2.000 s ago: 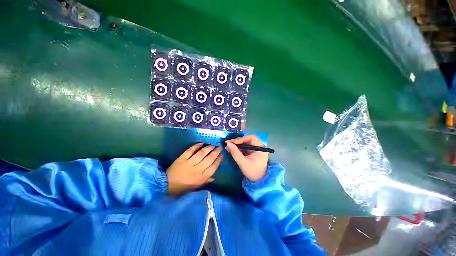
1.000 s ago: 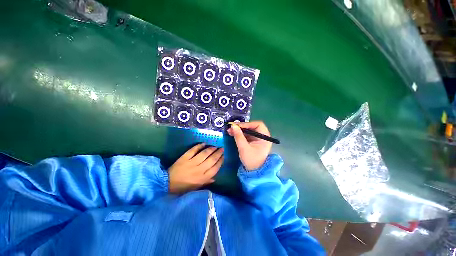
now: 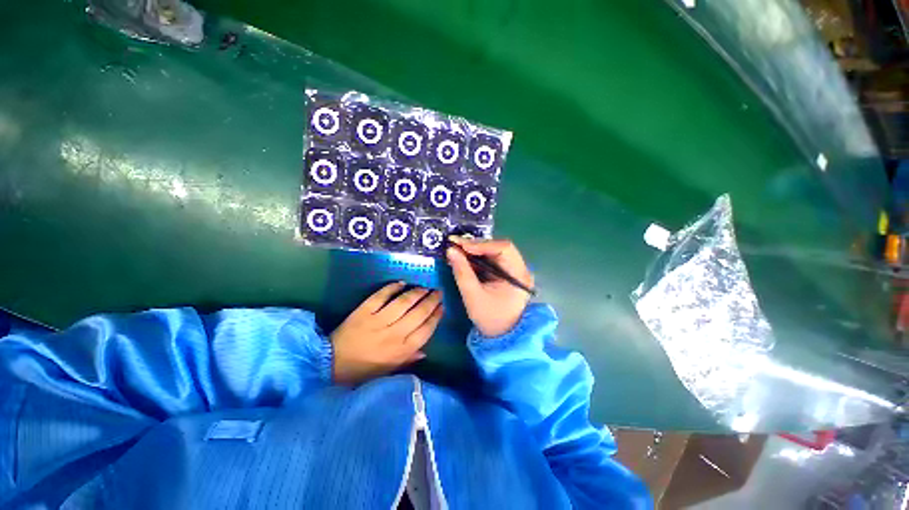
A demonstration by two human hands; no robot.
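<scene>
The dark module panel point(image 3: 404, 179), with rows of white rings under a shiny clear covering, lies on the green bench. A translucent blue sheet point(image 3: 399, 266) with small pale dots lies just below it. My left hand point(image 3: 387, 334) rests flat on the sheet's lower part, fingers slightly spread, holding nothing visible. My right hand point(image 3: 491, 289) grips a slim black stick, perhaps tweezers point(image 3: 498, 271). Its tip is at the panel's lower right corner, where the fingers partly hide the last ring. Whether the tip holds anything is too small to tell.
A crinkled clear bag point(image 3: 708, 319) with a white tag point(image 3: 657, 236) lies to the right. Another clear bag point(image 3: 154, 18) is at the upper left. The bench's front edge, with brown cardboard point(image 3: 688, 468) below it, is at the lower right.
My right hand has moved up from the blue sheet to the panel's lower right corner with the black stick. The stick now slants more steeply. My left hand has stayed in place.
</scene>
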